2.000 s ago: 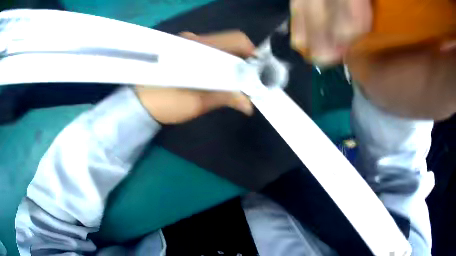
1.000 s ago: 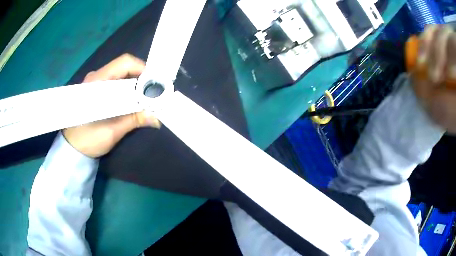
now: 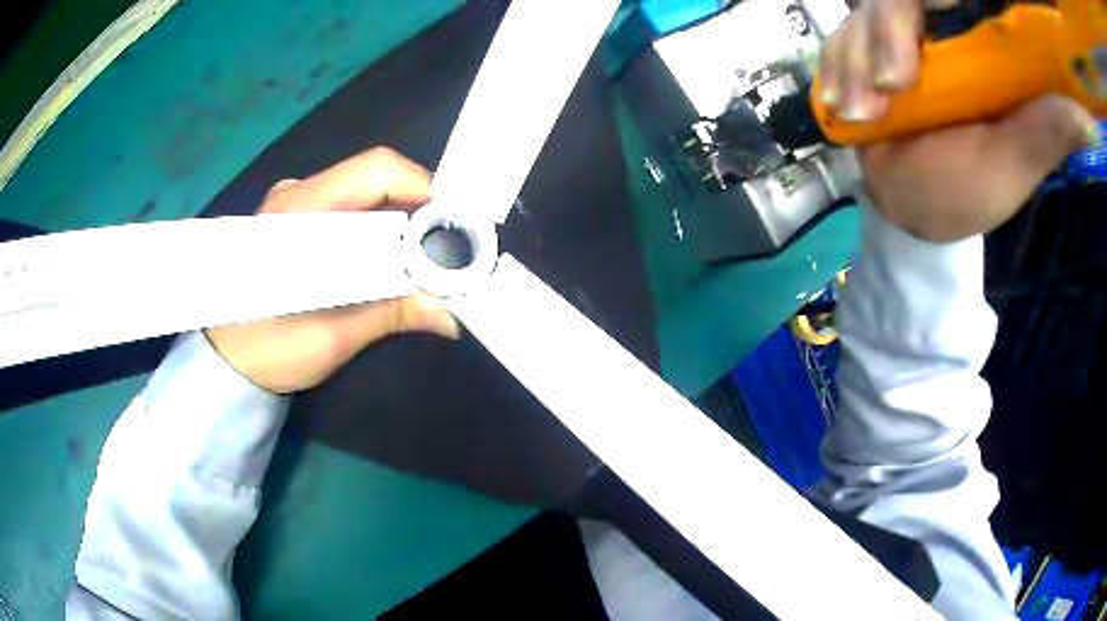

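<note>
A white three-legged base lies over the black jig plate [image 3: 401, 419], with its round hub [image 3: 450, 248] near the middle of the view. One leg [image 3: 206, 277] points left, one up, and one to the lower right. My left hand [image 3: 328, 273] grips the left leg beside the hub, fingers above and thumb below. My right hand [image 3: 929, 158] holds the orange electric screwdriver [image 3: 959, 75]. Its black nose is at the mechanism of the silver screw feeder [image 3: 789, 200]. The bit tip cannot be made out there.
The green bench mat [image 3: 364, 522] lies under the jig. A pale curved strip [image 3: 73, 73] edges the conveyor at the upper left. A yellow ring [image 3: 816, 325] and blue bins [image 3: 777, 412] are below the feeder at the right. My lap shows at the bottom.
The screwdriver first moved away from the hub to the far right, then came left to the feeder. The base swung so that its third leg shows; it now sits slightly further right in view.
</note>
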